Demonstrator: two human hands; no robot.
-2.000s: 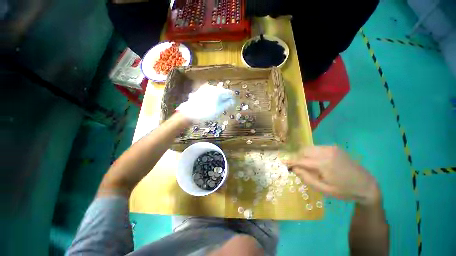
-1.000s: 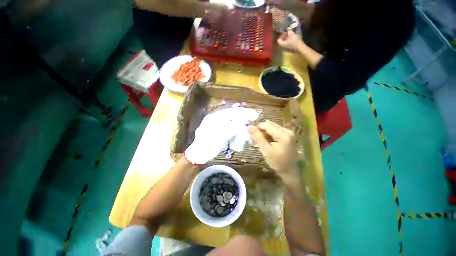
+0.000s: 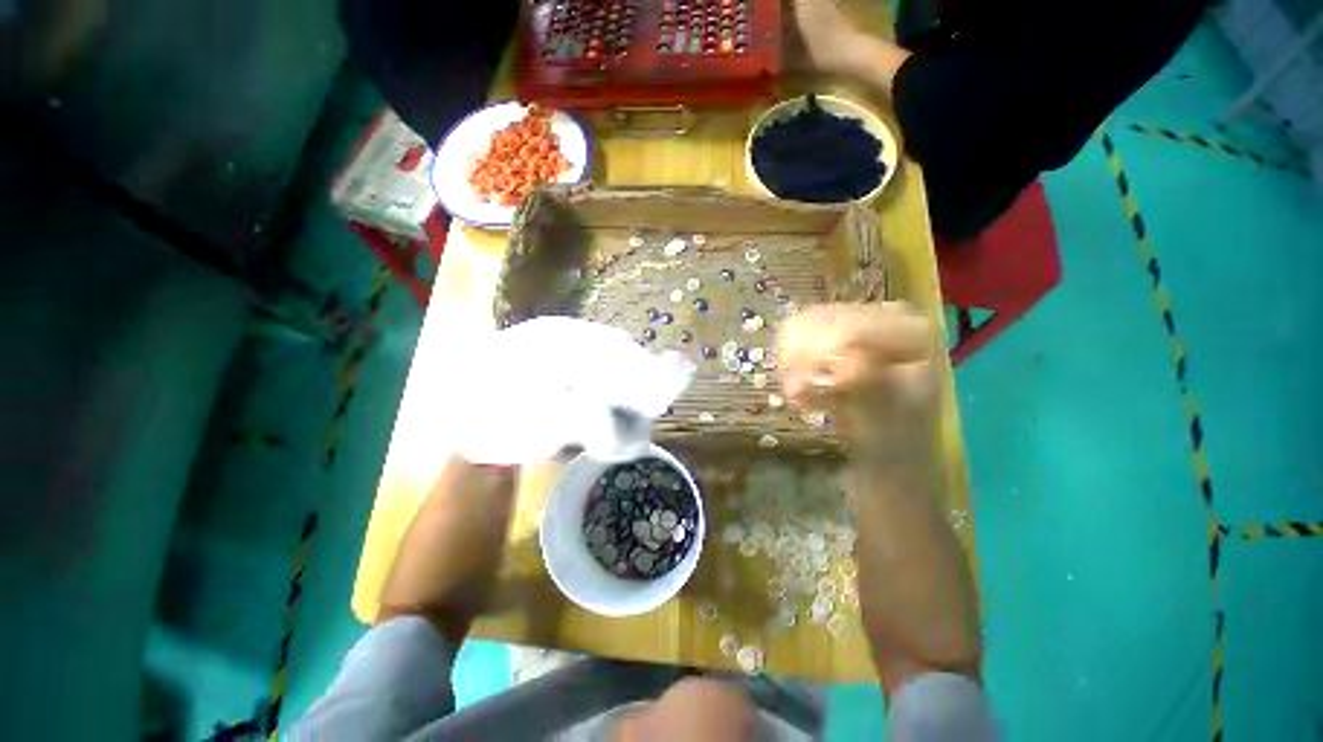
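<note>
My left hand (image 3: 573,389), in a white glove, is over the near left part of the brown cardboard tray, its fingers just above the far rim of the white bucket; a small greyish blurred thing shows at its fingertips. My right hand (image 3: 849,355), bare and blurred, is over the tray's right side with curled fingers; I cannot tell what it holds. Small pale discs and dark pieces lie scattered in the cardboard tray (image 3: 711,212). The white bucket (image 3: 566,558) holds dark round parts. Pale rings (image 3: 805,558) lie in a loose pile right of the bucket, partly behind my right forearm.
A white dish of orange parts (image 3: 520,157) stands at the far left, a tub of black parts (image 3: 817,151) at the far right. A red tray (image 3: 653,80) lies at the far end. A person in black is beside it, one hand near its right side. Red stools flank the table.
My hands were together over the tray and have moved apart. My left hand has come back toward the bucket; my right hand has moved right. The other person's hands have shifted.
</note>
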